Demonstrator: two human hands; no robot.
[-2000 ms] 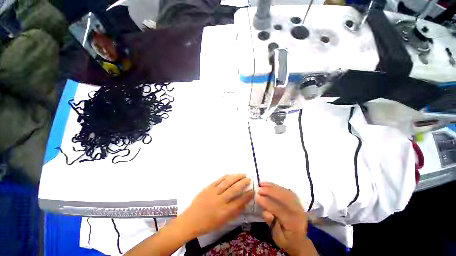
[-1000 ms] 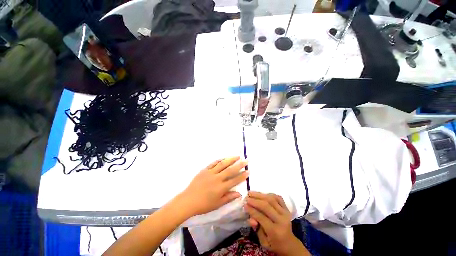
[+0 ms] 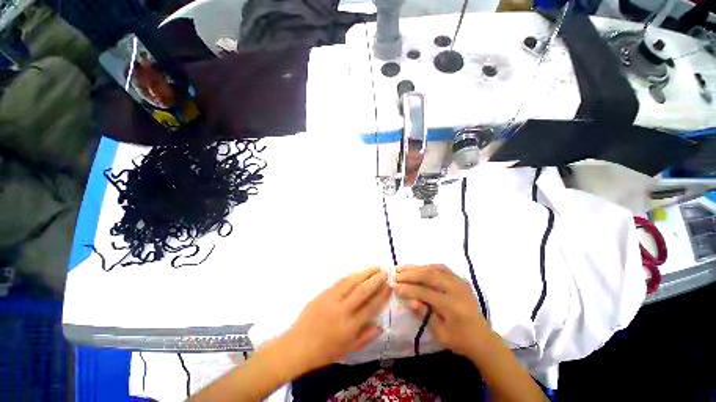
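Observation:
White fabric [image 3: 506,259] with spaced black lines lies under the sewing machine head [image 3: 471,102] and over the table's front edge. A black cord [image 3: 390,232] runs from the presser foot and needle area [image 3: 390,185] down to my fingertips. My left hand [image 3: 341,314] and my right hand [image 3: 440,302] meet at the cord's lower part, fingertips almost touching. Both pinch fabric at the cord line; the cord end there is hidden by the fingers. Another piece of black cord [image 3: 424,330] shows below my right hand.
A tangled pile of black cords [image 3: 180,196] lies on the table's left. A phone-like device [image 3: 153,82] stands behind it on dark cloth. Red-handled scissors [image 3: 652,243] lie at right. Black cloth strips [image 3: 581,145] hang on the machine. Striped white panels [image 3: 169,375] lie below the table edge.
My right hand has moved up beside my left fingertips, and my left hand has moved slightly down. Both now gather the fabric at the cord; the cord remains under the foot.

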